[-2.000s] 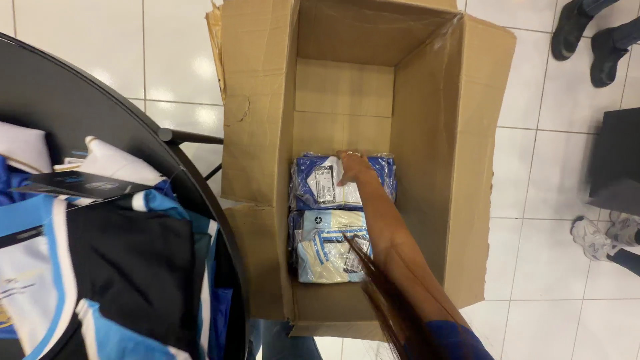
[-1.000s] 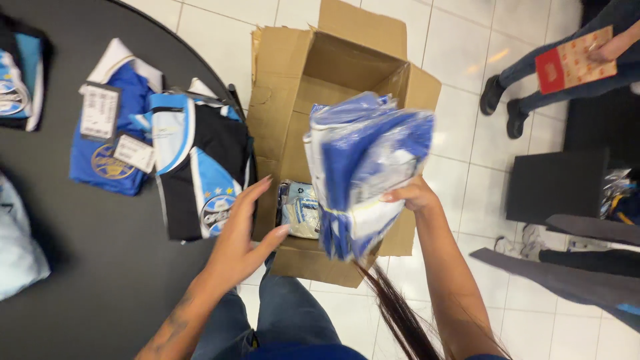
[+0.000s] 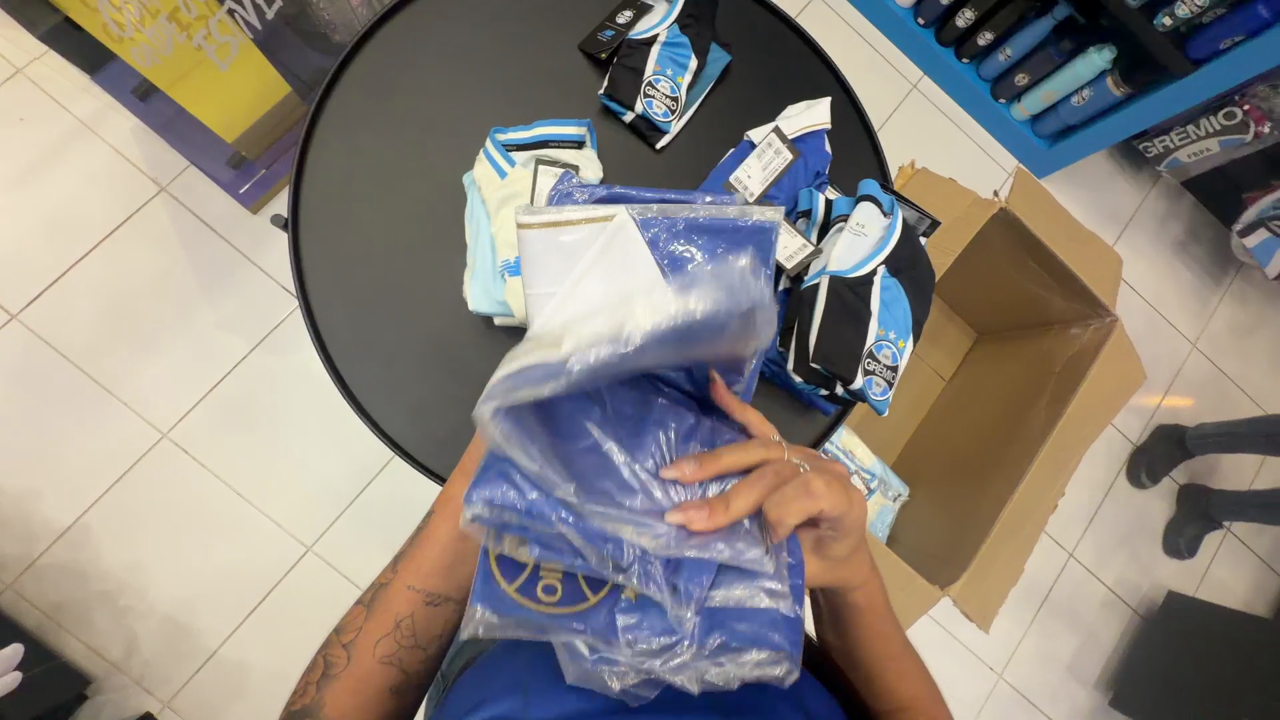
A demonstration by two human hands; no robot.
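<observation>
A stack of blue football jerseys in clear plastic bags [image 3: 620, 480] is held in front of my body, over the near edge of the round black table [image 3: 400, 300]. Around the right side of the stack my right hand [image 3: 790, 490] has its fingers spread on the plastic, rings on them. My left forearm runs up under the stack, which hides my left hand. Beyond the bags lie folded jerseys: a cream and light blue one [image 3: 490, 240], a blue one with tags [image 3: 815, 150], and a black, blue and white one [image 3: 850, 300].
At the right of the table stands an open cardboard box [image 3: 1000, 430] with a bagged light-coloured garment [image 3: 870, 480] in it. Another folded jersey [image 3: 665, 80] lies at the table's far side. Bottles fill a blue shelf [image 3: 1000, 100]; a person's dark shoes [image 3: 1180, 490] are at the right.
The bagged blue jerseys were in the box, then lifted above it by my right hand; now they are in front of my body by the table. The view has swung left.
</observation>
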